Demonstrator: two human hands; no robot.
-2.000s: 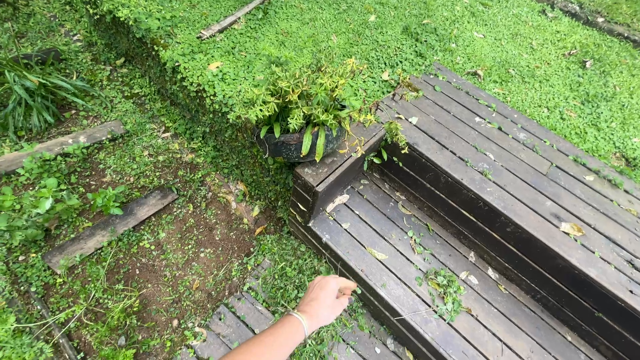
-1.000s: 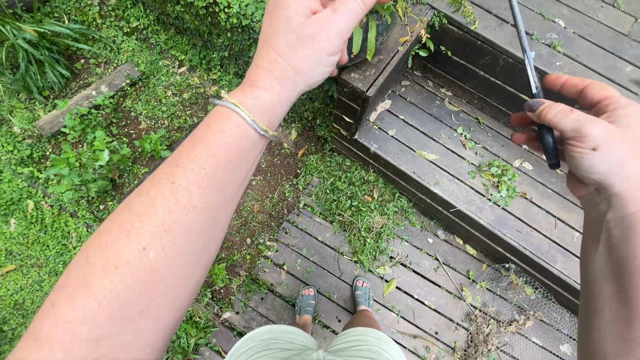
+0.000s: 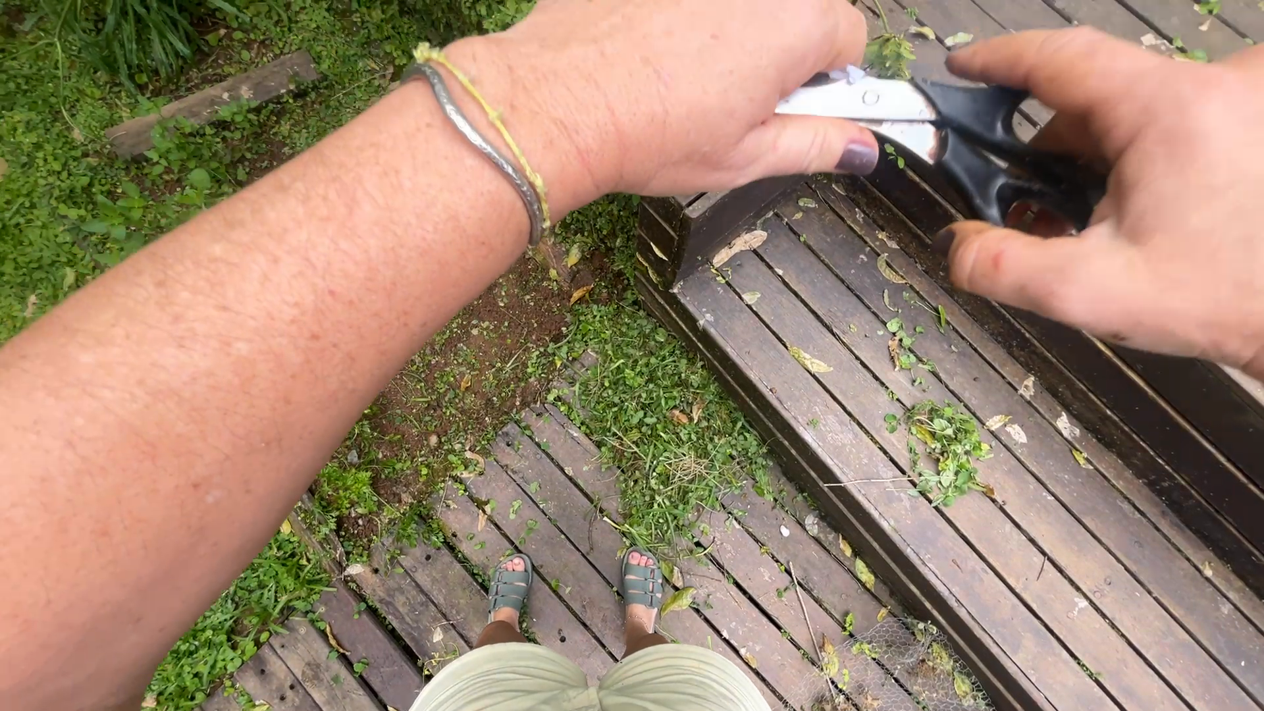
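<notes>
Black-handled metal scissors (image 3: pixel 948 128) lie across the upper right, between my two hands. My right hand (image 3: pixel 1126 188) holds them by the handles, its thumb and fingers at the loops. My left hand (image 3: pixel 711 99), with a silver bracelet and a yellow cord on the wrist, is closed around the blades, thumb below and fingers above; the blade tips are hidden inside it. Below the hands is the dark wooden step (image 3: pixel 820 365), with a small heap of green clippings (image 3: pixel 943 449) on its boards.
My sandalled feet (image 3: pixel 573 583) stand on a lower slatted deck (image 3: pixel 533 494), with cut greenery (image 3: pixel 671 444) ahead of them. Wire mesh (image 3: pixel 889 662) lies beside the step's base. A weathered plank (image 3: pixel 212 99) rests among low plants at the upper left.
Both hands have come together, and my left hand has closed on the scissor blades. A second ago the scissors were in my right hand alone; two seconds ago only one hand showed.
</notes>
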